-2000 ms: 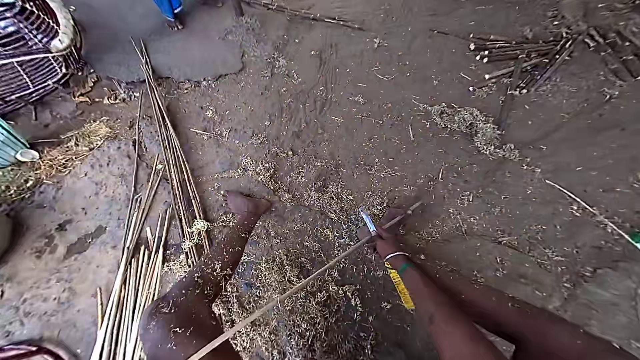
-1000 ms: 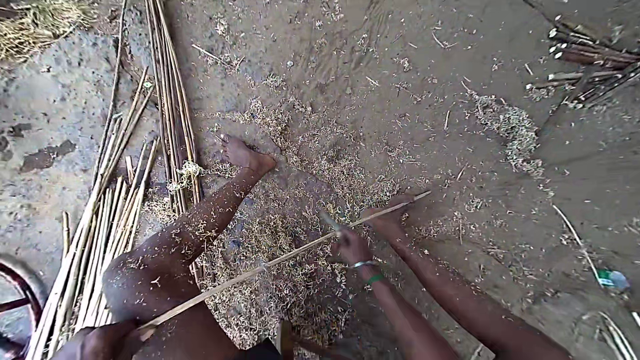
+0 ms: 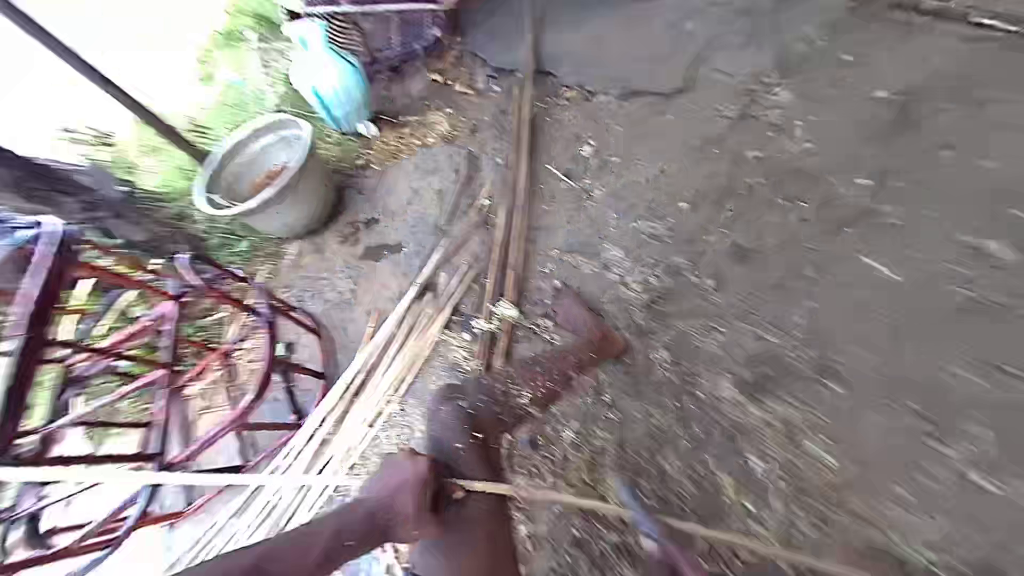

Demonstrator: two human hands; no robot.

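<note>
My left hand (image 3: 404,496) is closed around a long thin peeled cane (image 3: 576,502) just over my bent left knee. The cane runs from the left edge of the view to the lower right. At the bottom, my right hand (image 3: 672,556) is blurred and mostly cut off, beside the cane; a blurred bluish blade (image 3: 636,508) sticks up from it. Left of my leg lies a bundle of pale peeled canes (image 3: 392,352), and darker long canes (image 3: 518,200) lie just beyond my foot.
A red metal frame (image 3: 268,384) stands at the left. Behind it are a grey metal pot (image 3: 308,192) with something brown inside, and a light-blue bag (image 3: 332,80). Shavings (image 3: 680,400) litter the ground to the right of my leg. A dark pole (image 3: 104,84) slants at the upper left.
The view has swung far to the left, bringing in the pot and red frame. The cane now extends well to the left of my left hand; a second ago its end was near that hand.
</note>
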